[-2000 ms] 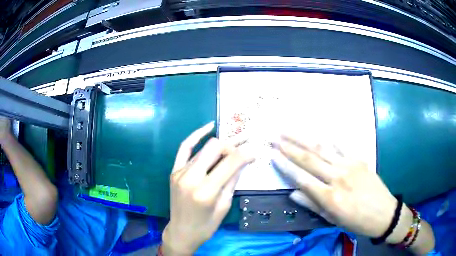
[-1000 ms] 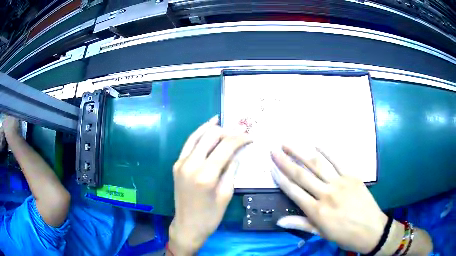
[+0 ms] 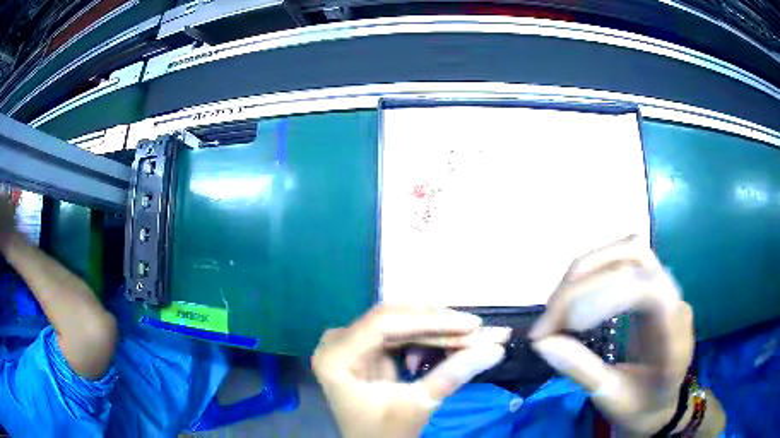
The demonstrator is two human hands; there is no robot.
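Tiny red and dark components (image 3: 422, 198) lie scattered on the left part of the white pad (image 3: 547, 188), which has a thin black rim. The black carrier fixture (image 3: 523, 352) is at the pad's near edge, partly covered by both hands. My left hand (image 3: 415, 359) is over the fixture's left part, thumb and fingertips close together. My right hand (image 3: 611, 334) is over its right part, fingers curled and thumb near the fingertips. Both hands are blurred, and whether either pinches a tiny component cannot be seen.
A second slotted black fixture (image 3: 149, 221) stands upright at left beside a grey arm (image 3: 64, 164). A green label (image 3: 195, 316) and blue tape lie on the green mat (image 3: 325, 231). A dark conveyor (image 3: 410, 64) runs beyond. Another person's arm (image 3: 64, 295) is at far left.
Both hands have moved from the white pad down to the black fixture at its near edge. The fingers, spread over the pad before, are now curled. The view has shifted slightly.
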